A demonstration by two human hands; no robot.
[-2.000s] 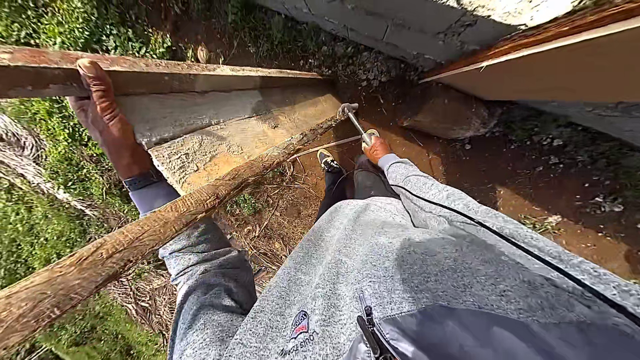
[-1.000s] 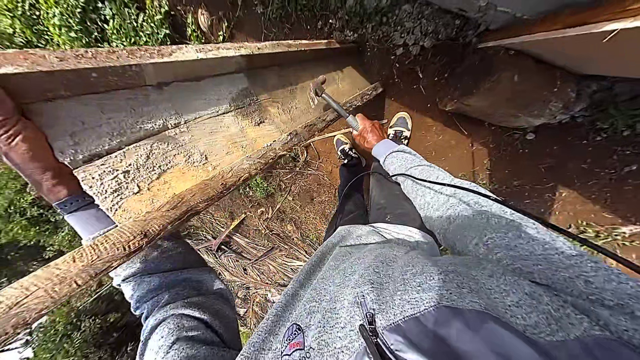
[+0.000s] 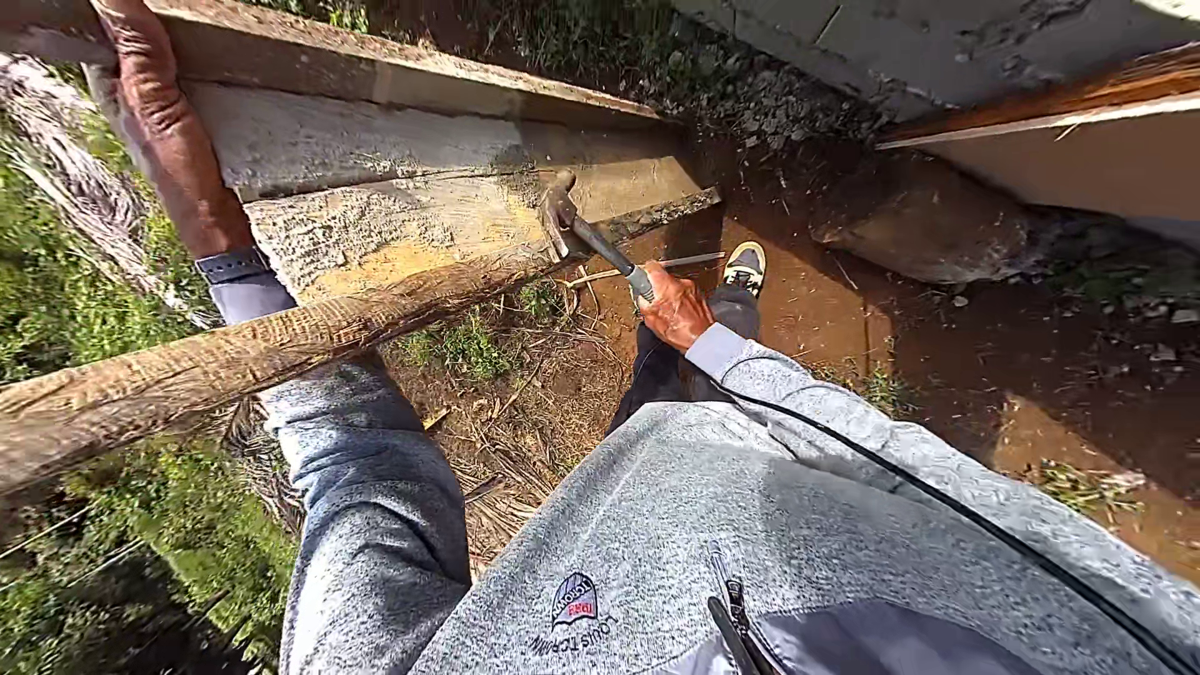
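My right hand is closed around the grip of a claw hammer, whose head is over the lower edge of a mortar-crusted wooden board. My left hand reaches past a rough wooden pole to the upper plank at the top left; its fingers are cut off by the frame edge, so its hold cannot be told. The pole slants along the lower side of the boards, in front of my left forearm.
A large stone lies on brown soil at the right, below a wooden board and a block wall. Dry stalks and green plants cover ground at the left. A black cord runs along my right sleeve.
My right hand and the hammer have stayed near the pole's far end, while the hammer's head has turned. My left hand remains by the upper plank. The view has shifted.
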